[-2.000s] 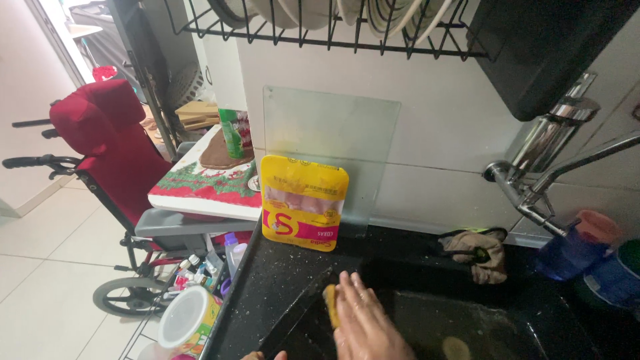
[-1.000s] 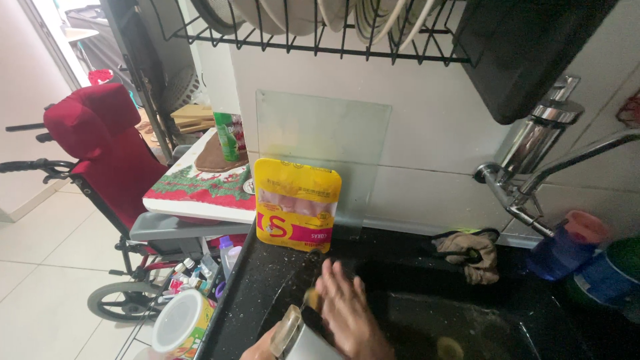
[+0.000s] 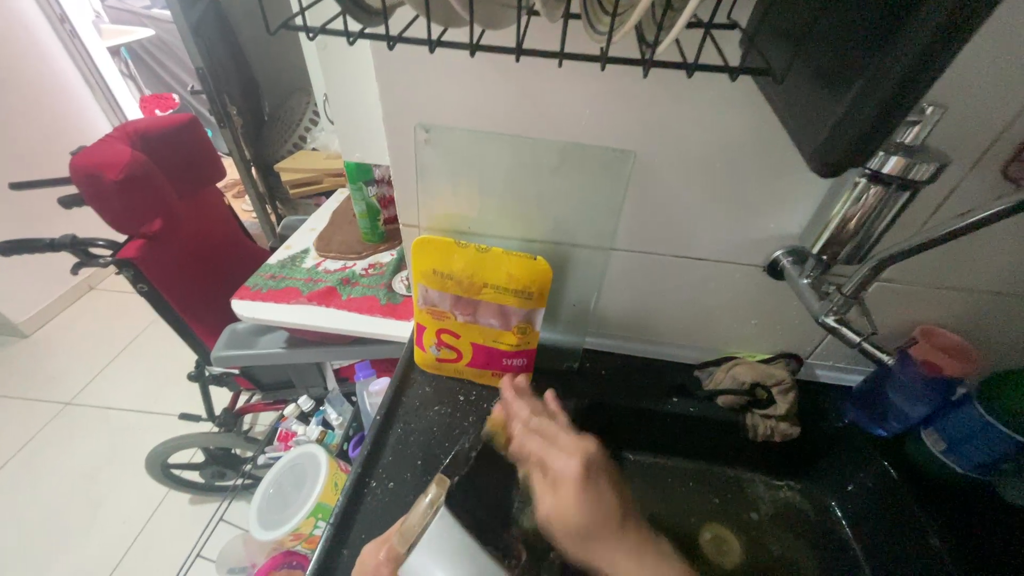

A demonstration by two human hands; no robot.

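Observation:
My right hand [image 3: 560, 472] is over the left edge of the black sink [image 3: 720, 496], its fingers around a yellowish sponge [image 3: 498, 426], partly hidden. At the bottom edge my left hand [image 3: 380, 552] grips a white object [image 3: 452, 544] with a translucent, brownish rim or handle [image 3: 422, 516]; most of it is cut off by the frame, so its kind is unclear. Just beyond my right fingertips, a yellow packaged tray of meat [image 3: 480, 312] stands upright on the black countertop [image 3: 400, 480], leaning against a glass panel [image 3: 520, 184] at the tiled wall.
A chrome faucet [image 3: 832, 300] is on the wall at right, above a draped cloth [image 3: 756, 396] and blue containers [image 3: 904, 400]. Overhead hang a wire dish rack [image 3: 520, 52] and a black box [image 3: 864, 72]. At left are a red wheelchair [image 3: 184, 264], a small table [image 3: 320, 312] and a lidded tub [image 3: 292, 492].
The white object in my left hand, not visible two seconds ago, has come into view at the bottom. My right hand remains near the sink's left edge with the sponge.

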